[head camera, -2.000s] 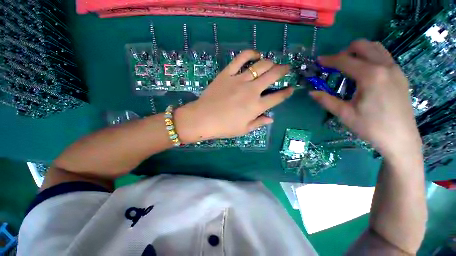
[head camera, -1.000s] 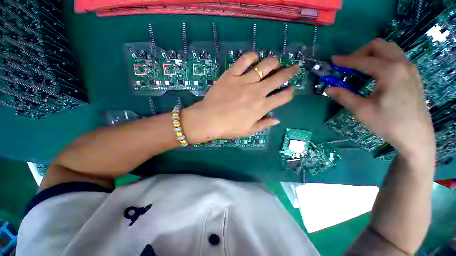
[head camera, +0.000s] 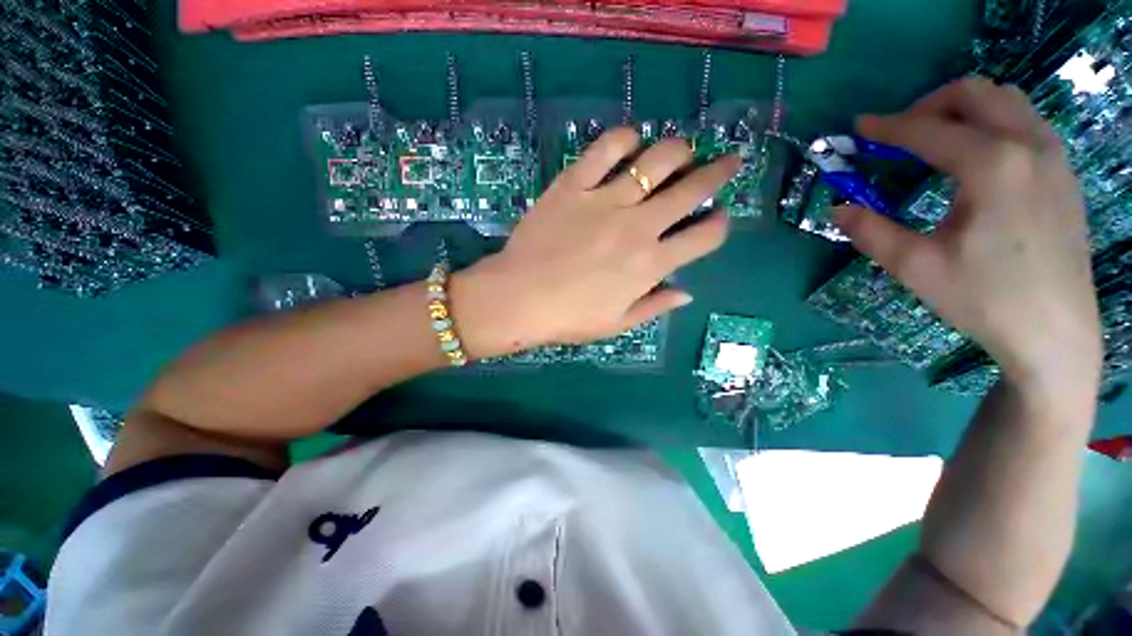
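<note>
My left hand (head camera: 602, 249) lies palm down with its fingers spread over the right half of the green circuit board strip (head camera: 435, 170), which sits in a clear holder. Thin spring antennas (head camera: 529, 90) stick out from its far edge. My right hand (head camera: 987, 224) holds blue-handled cutters (head camera: 866, 168) by the grips between thumb and fingers. The metal jaws point left, beside the strip's right end and apart from it. A second strip in a clear holder (head camera: 608, 345) lies nearer me, partly hidden under my left hand and forearm.
A red block (head camera: 521, 19) lies at the far edge. A standing board stack (head camera: 93, 162) is at the left, a board pile (head camera: 1068, 199) at the right. Loose boards (head camera: 735, 352) lie right of the near holder. White sheets (head camera: 838, 503) are below the bench edge.
My right hand and the cutters have moved right, away from the strip's right end; a small dark and white item below them shows more. My left hand has barely moved.
</note>
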